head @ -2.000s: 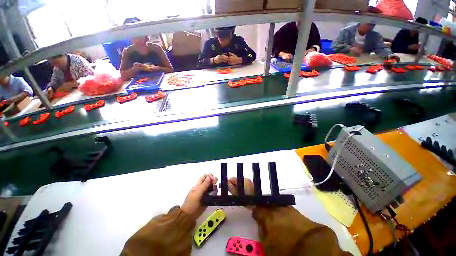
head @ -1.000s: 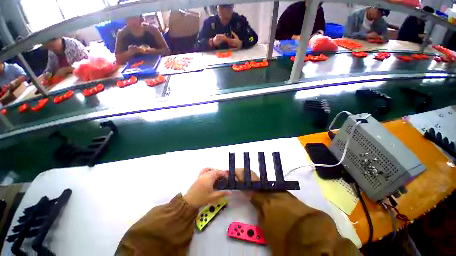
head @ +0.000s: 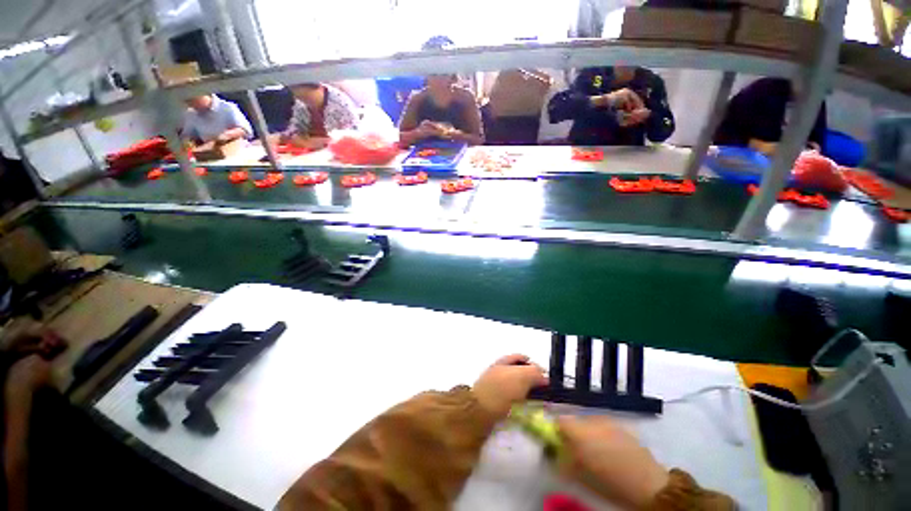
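The black charging dock point(head: 597, 401) stands over the white bench with four blades pointing up. My left hand point(head: 509, 384) holds its left end. My right hand point(head: 604, 459) is blurred, in front of the dock, with its fingers on the yellow controller point(head: 537, 427), also blurred. The pink controller point(head: 564, 502) is cut off by the bottom edge. A white cable point(head: 734, 390) runs from the dock's right side towards the grey box.
Two docks point(head: 222, 364) lie at the bench's left. The grey vented box point(head: 869, 429) and a black flat lump point(head: 785, 424) are at right. The green belt point(head: 479, 284) carries docks. Another person's hand point(head: 30, 344) is at far left. People sit across the line.
The view has swung to the left. My right hand has left the dock and come onto the yellow controller, which is off its earlier resting place. My left hand still holds the dock.
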